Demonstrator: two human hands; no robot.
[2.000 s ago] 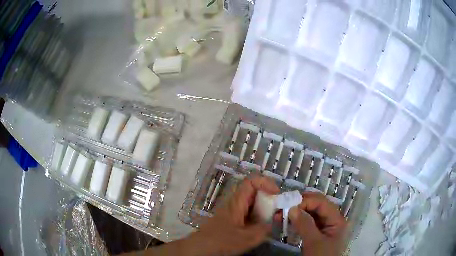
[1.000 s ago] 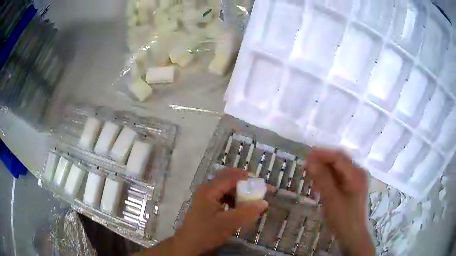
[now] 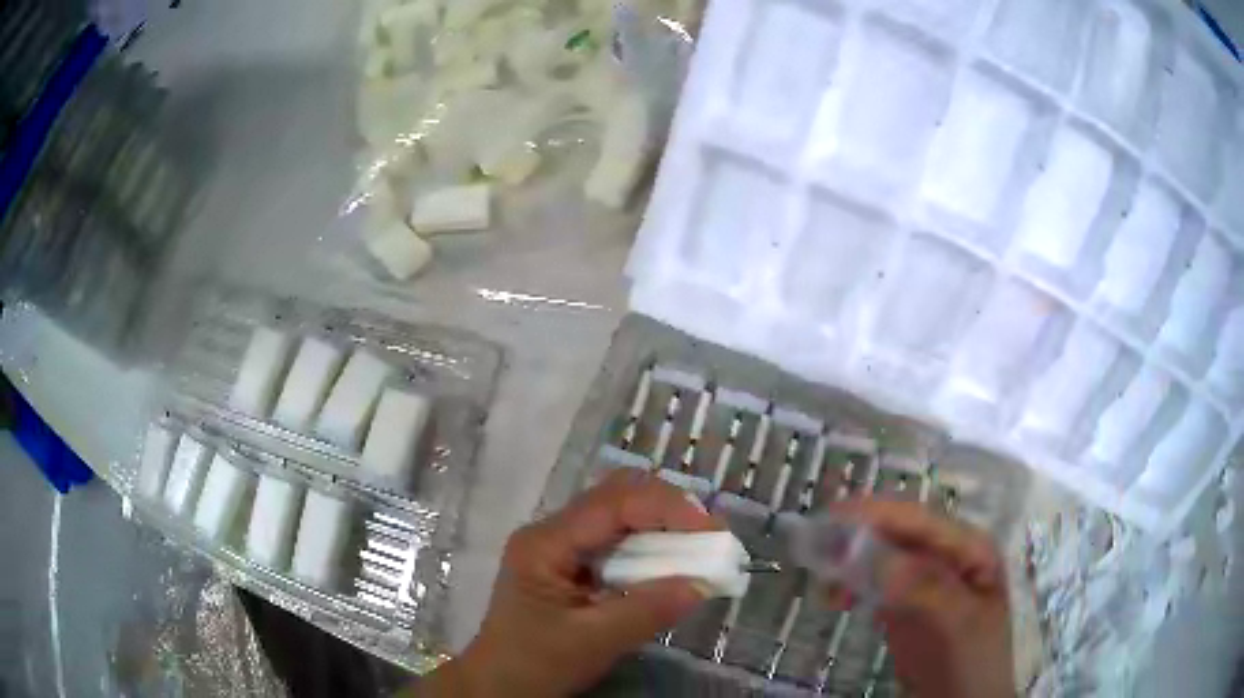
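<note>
My left hand (image 3: 587, 580) is shut on a white housing (image 3: 675, 560), lying sideways over the parts tray. A thin dark tip sticks out of the housing's right end. My right hand (image 3: 941, 580) holds a small translucent piece (image 3: 843, 556) at its fingertips, just right of that tip and apart from the housing; it is blurred. Below both hands lies the clear parts tray (image 3: 566, 471) with rows of thin rod inserts (image 3: 737, 447), partly hidden by the hands. More white housings (image 3: 321, 539) stand in two rows in the clear housing tray (image 3: 464, 409) at left.
A large white pocket tray (image 3: 873, 191) lies beyond the parts tray. Cream foam blocks (image 3: 450, 209) lie on clear film at the top centre. Stacked greyish trays (image 3: 96, 205) stand far left. White scraps (image 3: 1112, 600) lie at right.
The housing was upright in my left hand and now lies sideways with the dark tip showing. My right hand has moved down beside it, with a translucent piece now visible.
</note>
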